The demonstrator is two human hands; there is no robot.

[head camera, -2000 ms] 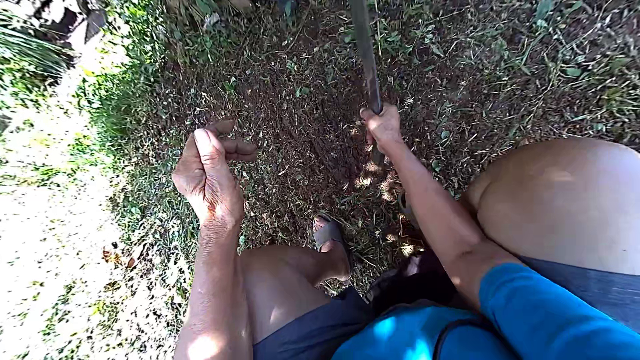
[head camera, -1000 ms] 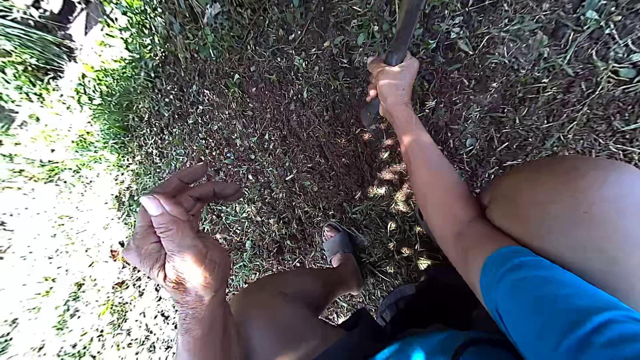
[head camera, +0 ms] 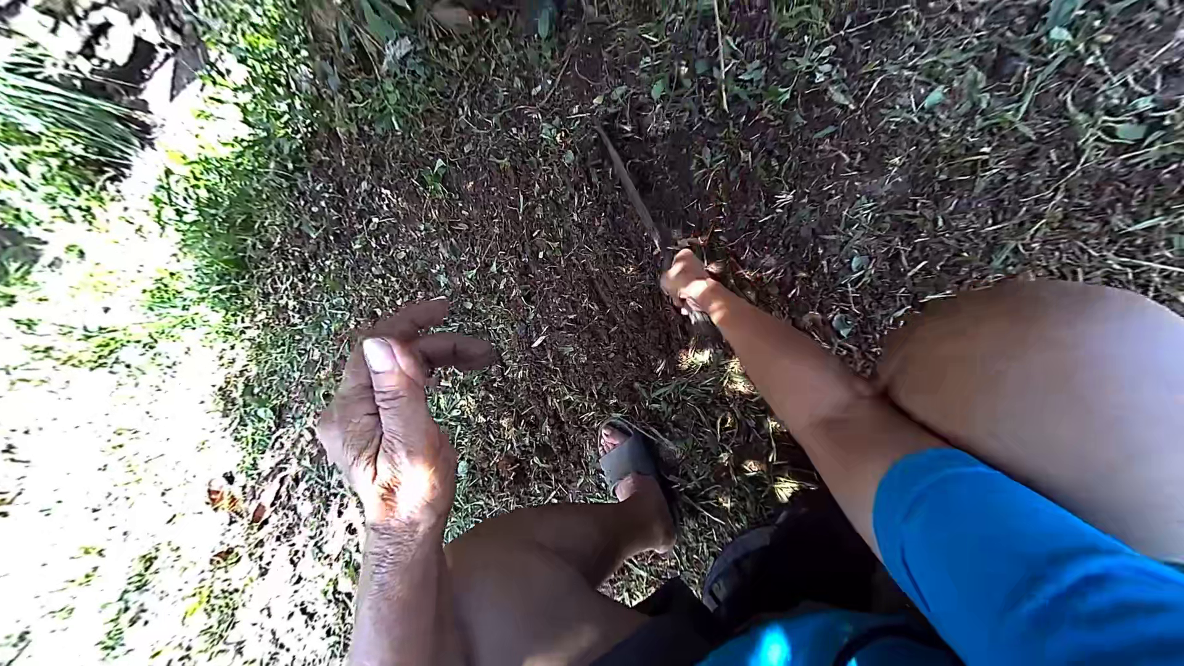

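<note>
My right hand [head camera: 689,279] is closed round the handle of a long-bladed tool, which looks like a machete. Its narrow dark blade [head camera: 631,190] points up and to the left, low over the ground or against it; which of the two I cannot tell. Part of the handle end shows below the fist. On the left, my left hand [head camera: 398,398] is raised with its fingers loosely curled and parted, and nothing shows in it. Short cut grass and leaf litter [head camera: 518,268] lie on brown soil between the hands.
My sandalled foot [head camera: 631,461] rests on the grass below centre, and my bent knee [head camera: 1036,398] fills the right side. Green plants [head camera: 217,222] border a sunlit patch of ground [head camera: 102,425] at left. Grassy leaves [head camera: 69,111] and stones stand at the upper left.
The blade reached past the top edge in both earlier frames; now it lies lower, tilted up-left, its whole length in view. My right hand has moved down and left since one second ago.
</note>
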